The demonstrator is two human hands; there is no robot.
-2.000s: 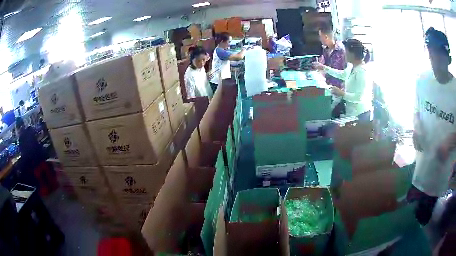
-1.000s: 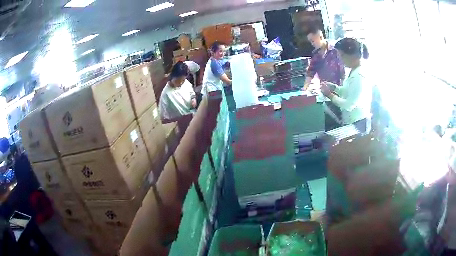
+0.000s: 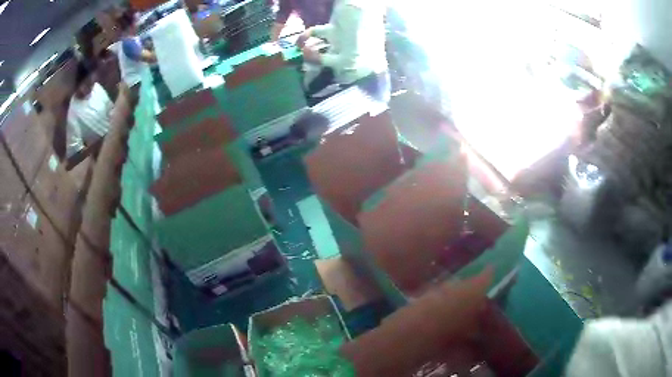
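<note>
No hand of mine can be made out. Nearest in front stand two cut-down parts bins side by side. The right parts bin [image 3: 254,324] holds a heap of small clear accessory packets [image 3: 298,350] with bright green contents. The left parts bin [image 3: 203,350] is darker and its contents cannot be told. To the right, open colour boxes [image 3: 413,221] stand with tall brown flaps up. The nearest open colour box [image 3: 442,331] is cut off by the bottom edge, with shiny contents. More colour boxes [image 3: 214,228], green outside with a printed panel, stand farther up the table.
A row of upright green-and-brown flaps [image 3: 133,243] runs along the left, beside stacked brown master cartons [image 3: 33,177]. Cardboard pieces [image 3: 343,280] lie on the dark teal table [image 3: 553,302]. Other people work at the far end. Pale cloth [image 3: 626,350], owner unclear, fills the lower right corner.
The view has tilted and swung down and to the right. The bins and master cartons have shifted left in the picture. The person in the white T-shirt at right is no longer clearly seen.
</note>
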